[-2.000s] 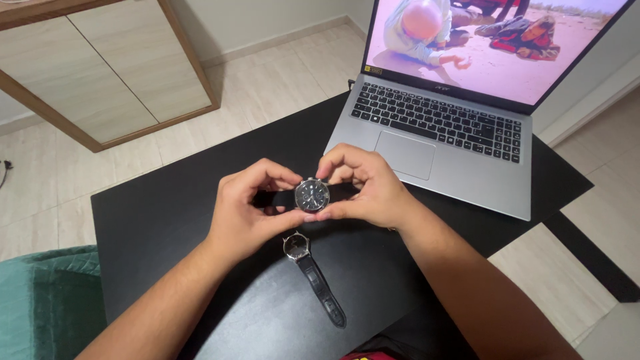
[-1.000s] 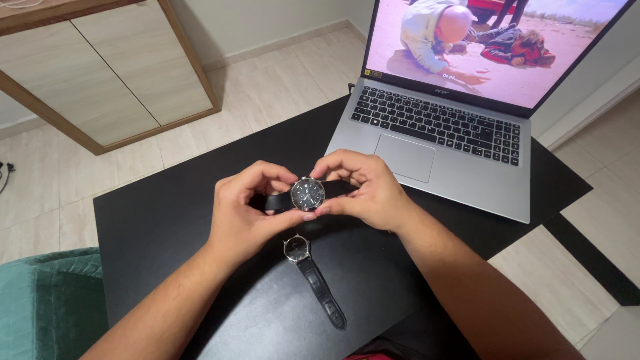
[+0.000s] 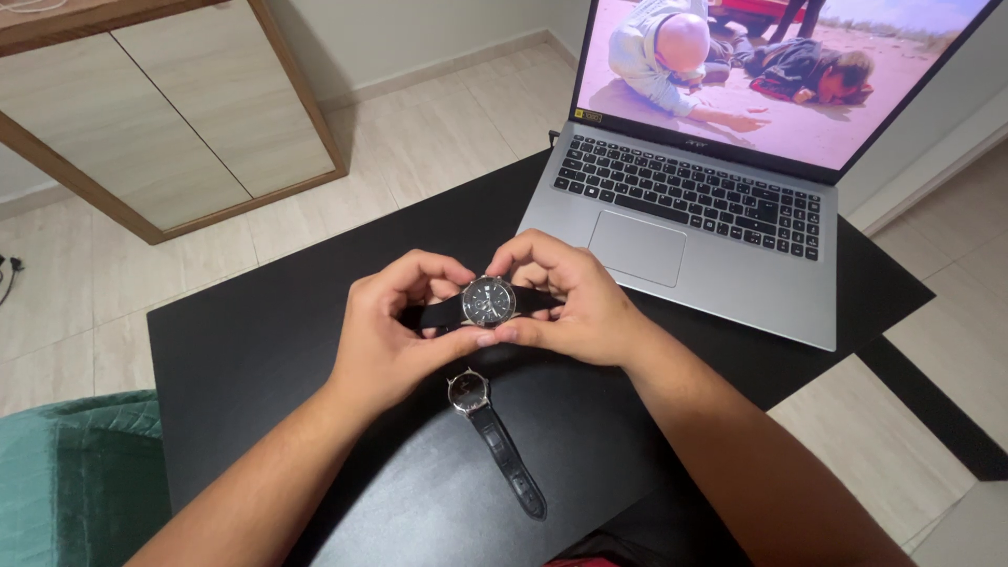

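Observation:
Both my hands hold a chronograph wristwatch (image 3: 489, 301) with a black dial and a black strap, its face turned up toward me. My left hand (image 3: 398, 323) grips it from the left, thumb at the lower edge of the case. My right hand (image 3: 571, 303) grips it from the right, its thumb tip touching or nearly touching the left one. Parts of the strap are hidden in the fingers. Just below my hands, a second wristwatch (image 3: 469, 392) with a dark dial and silver case lies on the black table (image 3: 236, 346), its black leather strap pointing toward the lower right.
An open Acer laptop (image 3: 638, 248) stands on the table at the right, close to my right hand, with a video picture on its screen. A wooden cabinet (image 3: 173, 118) stands on the floor behind at left. Green quilted upholstery (image 3: 87, 465) touches the view's lower left.
The picture on the laptop screen has changed. My hands hold the watch in nearly the same place, and the second watch lies as before.

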